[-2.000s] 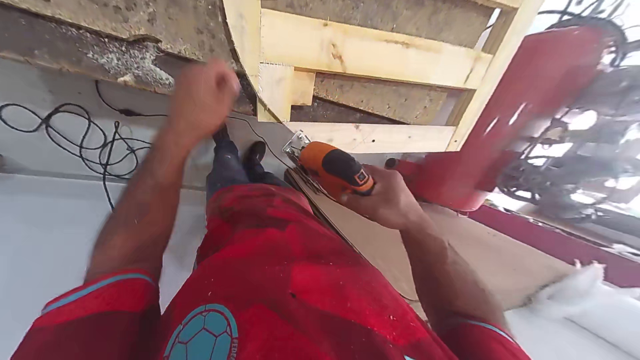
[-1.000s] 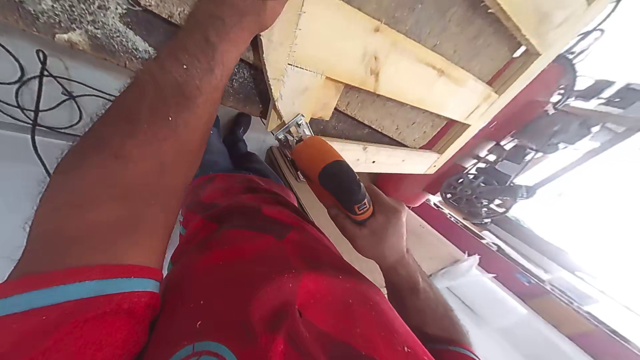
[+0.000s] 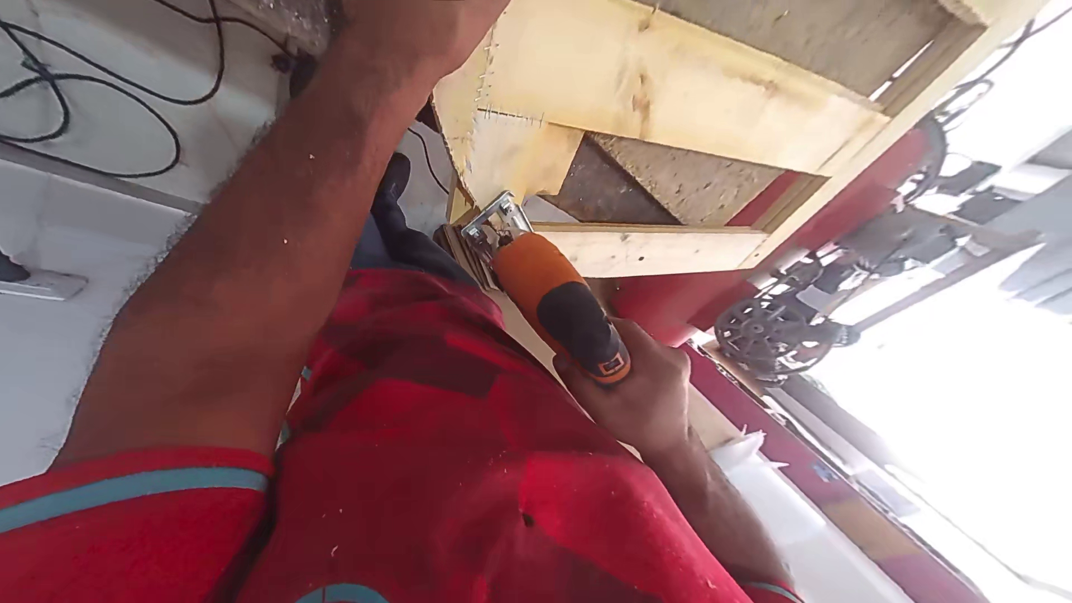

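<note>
My right hand [image 3: 641, 389] is closed around the rear of an orange and black jigsaw [image 3: 561, 306]. The tool's metal base plate [image 3: 497, 224] lies at the near left corner of a pale wooden frame [image 3: 662, 92], close to a small plywood piece [image 3: 523, 155] with a row of staples or nails. My left hand [image 3: 427, 29] is at the frame's left edge, partly cut off by the top of the view. Its fingers are hidden, so what it grips cannot be told.
Black cable [image 3: 172, 100] lies in loops on the floor at left. A red surface [image 3: 662, 306] and a spoked wheel [image 3: 766, 335] of a machine are at right. White plastic sheeting [image 3: 770, 494] lies at lower right. Stacked thin boards [image 3: 465, 255] are beside the jigsaw.
My left hand, raised beside the frame's corner two seconds ago, has moved up to the frame's left edge. The jigsaw remains in my right hand near the corner. The view has shifted closer and tilted.
</note>
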